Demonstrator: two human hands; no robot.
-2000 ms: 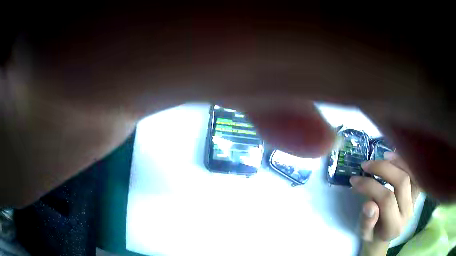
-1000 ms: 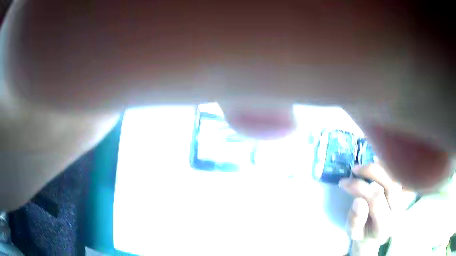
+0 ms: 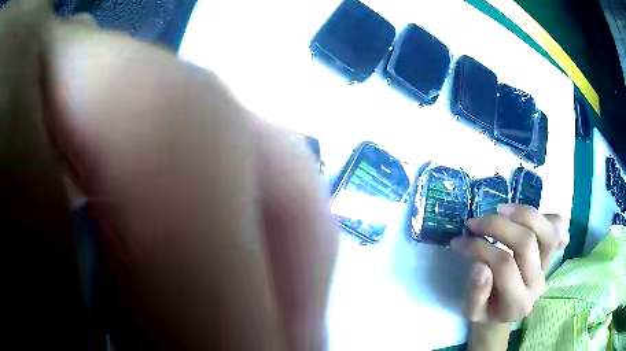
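Observation:
My left hand (image 3: 185, 206) is large and blurred, very close to the lens, and covers the left and lower left; whether it holds anything cannot be told. My right hand (image 3: 511, 257) is at the right, fingers bent, with fingertips against the lower edge of a watch (image 3: 491, 195); the thumb is apart below. Left of it lie a film-wrapped watch (image 3: 441, 204) with green text lines and a watch (image 3: 371, 188) with green lines and glare. Another watch (image 3: 527, 186) lies just above my right fingers. A watch edge shows beside my left hand.
The watches lie on a white mat (image 3: 274, 75). An upper row of several dark-screened watches (image 3: 420, 62) runs down to the right. A yellow-edged rail (image 3: 556, 51) is at upper right, yellow-green cloth (image 3: 583, 295) at lower right, a dark speckled surface (image 3: 147, 20) at upper left.
My left hand has moved from across the top of the view to the left side. The view has turned and the upper watch row now shows. My right hand stays by the same watches.

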